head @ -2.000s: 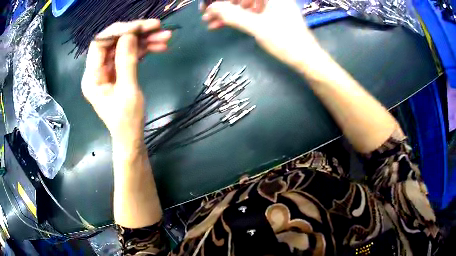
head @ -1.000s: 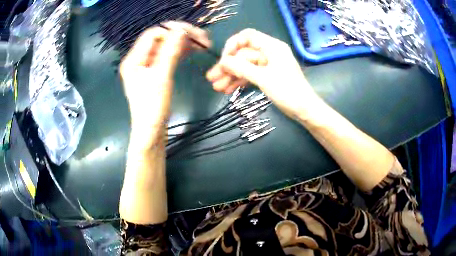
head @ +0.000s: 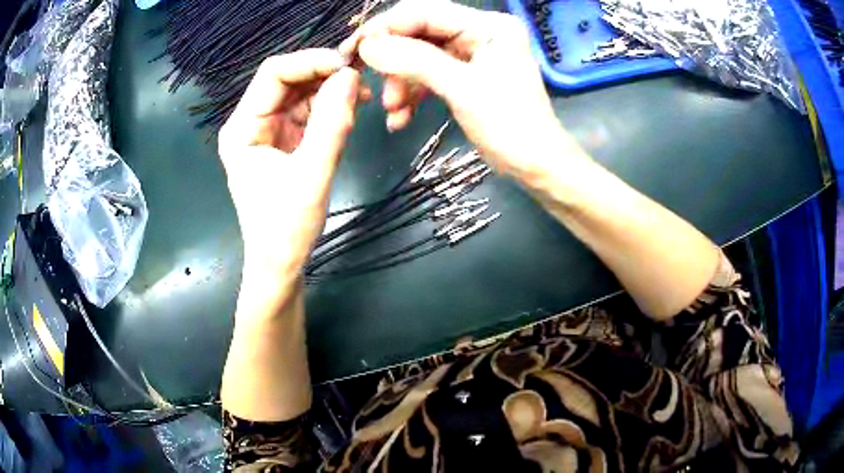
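Observation:
My left hand (head: 291, 152) and my right hand (head: 463, 78) meet fingertip to fingertip over the far part of the mat. Both pinch the end of a black cable (head: 354, 57), mostly hidden by the fingers. A small coppery tip shows just above the right fingertips. Whether a sleeve or connector is between the fingers cannot be told. Finished leads (head: 389, 217) lie fanned on the mat below the hands, their silver plugs (head: 455, 185) pointing right. The pile of black cables (head: 245, 42) lies behind my left hand.
A blue tray (head: 601, 76) at the far right holds small black sleeves and a clear bag of silver connectors (head: 708, 46). A long clear bag (head: 93, 203) lies at left, beside a black box (head: 44, 296) with wires. The green mat (head: 592, 249) has a curved front edge.
My hands first came together from apart, my right hand coming from the tray side. Now their fingertips touch at the cable end, farther from my body than one second ago.

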